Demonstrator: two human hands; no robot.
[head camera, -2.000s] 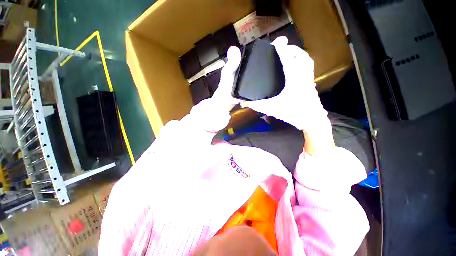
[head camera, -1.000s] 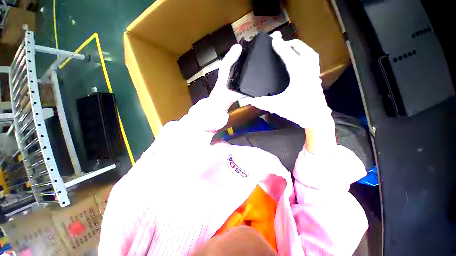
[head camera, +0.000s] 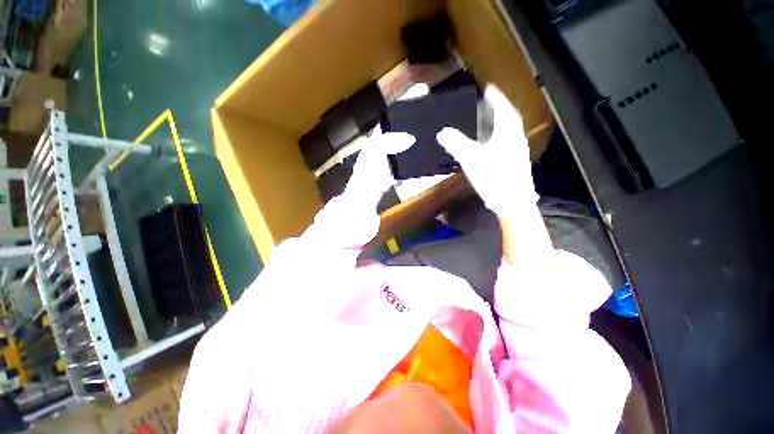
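A black square enclosure (head camera: 431, 134) is held over the open brown carton, its broad face towards me. My left hand (head camera: 378, 158), in a white glove, grips its left side with the thumb on the face. My right hand (head camera: 495, 153), also in a white glove, grips its right side, thumb on the face. The fingers behind it are mostly hidden. More black enclosures (head camera: 341, 124) lie in rows in the carton (head camera: 242, 180), on printed paper. One dark unit (head camera: 427, 39) sits at the carton's far end.
Grey-black enclosures (head camera: 658, 110) with rows of small dots lie on the black bench (head camera: 692, 280) at the right. A white metal rack (head camera: 82, 280) and a black crate (head camera: 176, 263) stand on the green floor at the left. Flat cartons (head camera: 140, 414) lie at lower left.
The held enclosure has turned from tilted to broad face towards me. Both thumbs have moved onto its face. The view has shifted, so the bench enclosures show further left.
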